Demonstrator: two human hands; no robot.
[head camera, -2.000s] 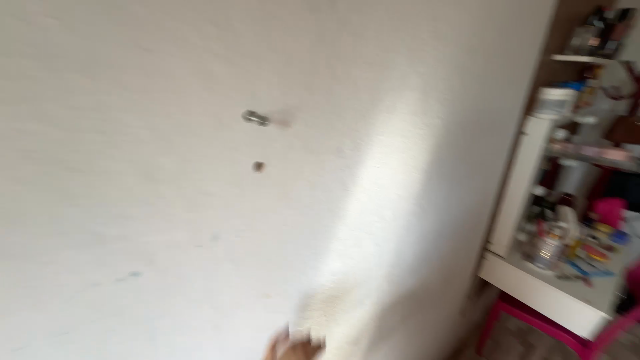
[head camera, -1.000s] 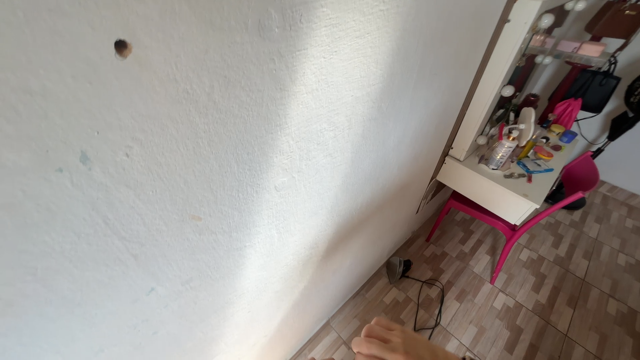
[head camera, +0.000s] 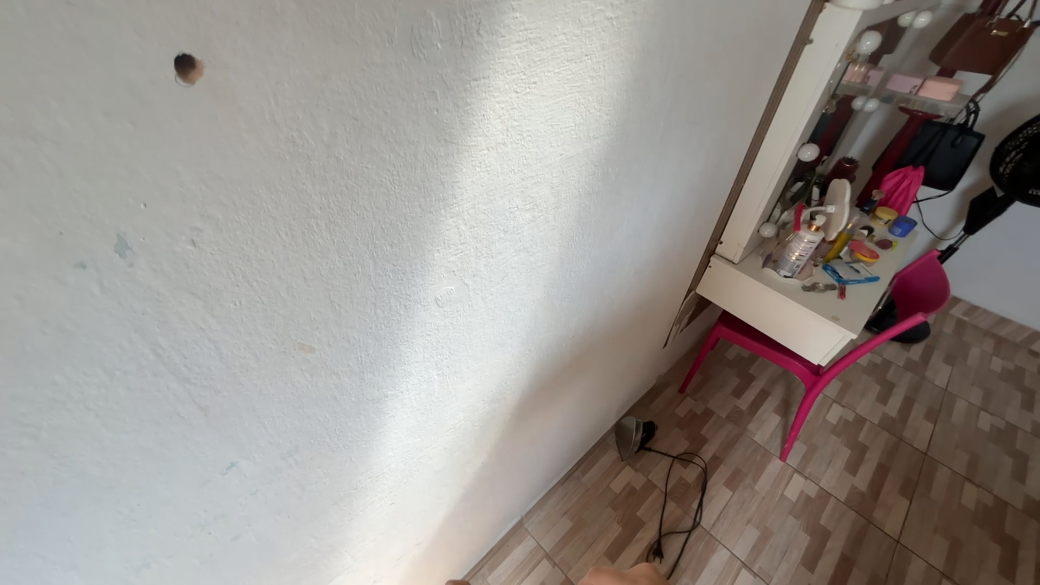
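Observation:
At the bottom edge of the head view, part of a hand shows, most likely my right hand; its fingers are cut off by the frame, so what it holds is hidden. A tiny bit of skin shows farther left at the same edge, too little to tell what it belongs to. Nearest the visible hand is the black cord of a clothes iron, which stands on the tiled floor against the wall. The white wall fills the left side, with a drilled hole at upper left.
A white dressing table with a bulb-lit mirror stands at the right, holding a pump bottle and several cosmetics. A pink plastic chair is tucked against it. Handbags hang behind, beside a black fan. Patterned tiles cover the floor.
The view has swung down and to the right. The hand at the bottom has sunk mostly out of the frame. A metal hook or screw seen on the wall earlier is out of view.

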